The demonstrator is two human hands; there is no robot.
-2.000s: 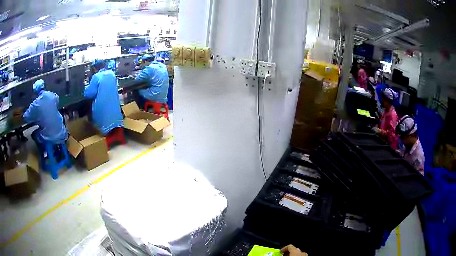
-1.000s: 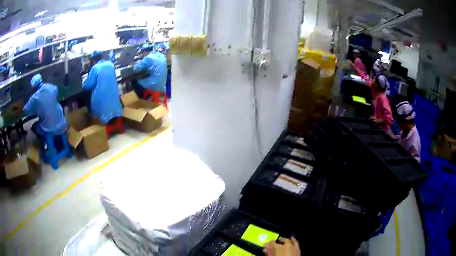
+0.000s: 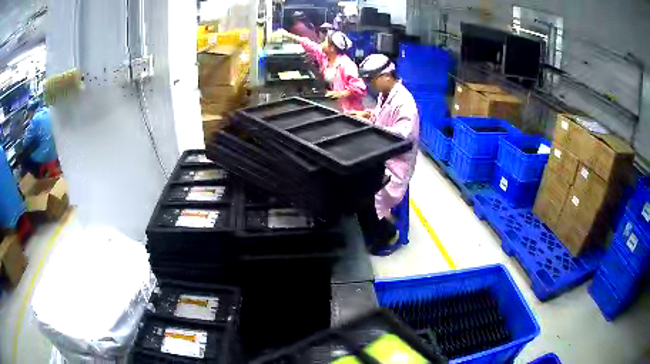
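A black tray (image 3: 342,334) shows at the bottom edge, blurred and cut off. Yellow-green cards (image 3: 393,350) lie in it. It is tilted and stands out over the near corner of the blue tote (image 3: 524,313). Neither of my hands can be made out; what holds the tray is not visible. Left of it, a lower stack of black trays holds units with white labels and orange stripes (image 3: 184,341). Behind, a taller stack holds more labelled units (image 3: 197,217). Empty black trays (image 3: 342,135) lie askew on top of the stacks.
The blue tote holds rows of thin dark parts. A wrapped stack (image 3: 93,291) stands left, by the white pillar (image 3: 114,142). Two people in pink smocks (image 3: 399,117) are behind the trays. Cartons (image 3: 581,185) and blue totes stand on a blue pallet (image 3: 499,220) at the right.
The view has swung right, bringing the blue tote and pallet into sight. The tray with yellow-green cards has moved from beside the wrapped stack to near the tote. The hand seen earlier no longer shows.
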